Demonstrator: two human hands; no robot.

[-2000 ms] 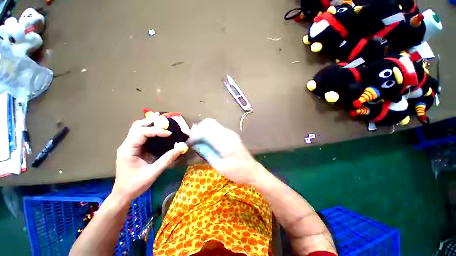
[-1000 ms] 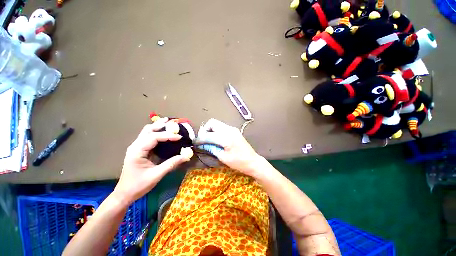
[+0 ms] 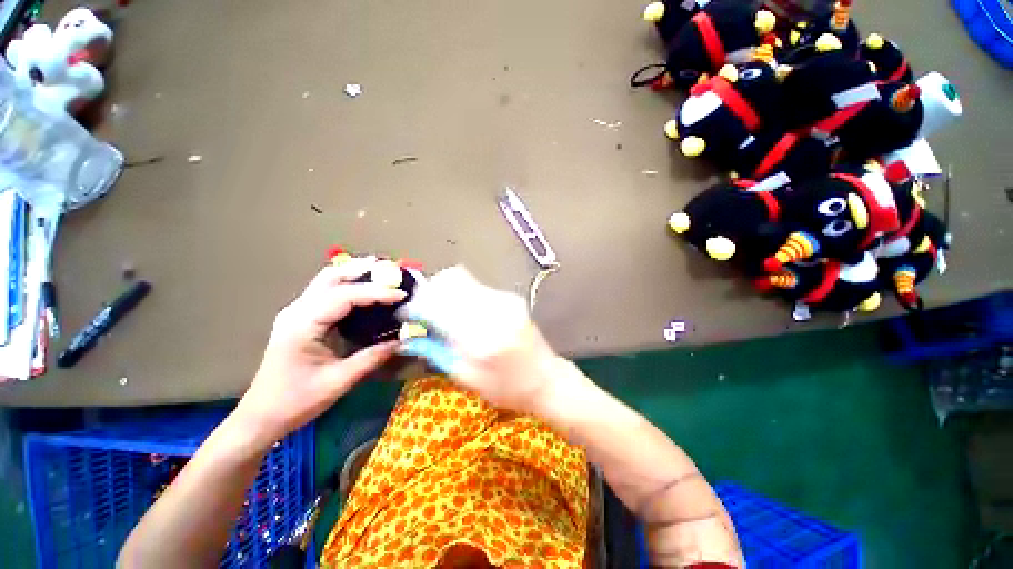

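Note:
A small black plush penguin with yellow feet and a bit of red is held over the table's front edge. My left hand grips it from the left, fingers on top and thumb below. My right hand is blurred and touches the toy's right side, with a pale blue patch at its fingers. Its fingertips are closed together; no needle can be made out. The thread snips lie on the table beyond my right hand, with a short string tied on.
A pile of black and red penguins lies at the right, beside a white spool. A black marker, papers, a clear plastic bottle and a white plush toy are at the left. Blue crates stand below the table.
My right hand has moved from just off the toy's right side onto it and is blurred. The dark thread seen below my right hand a second ago no longer shows. My left hand keeps its hold.

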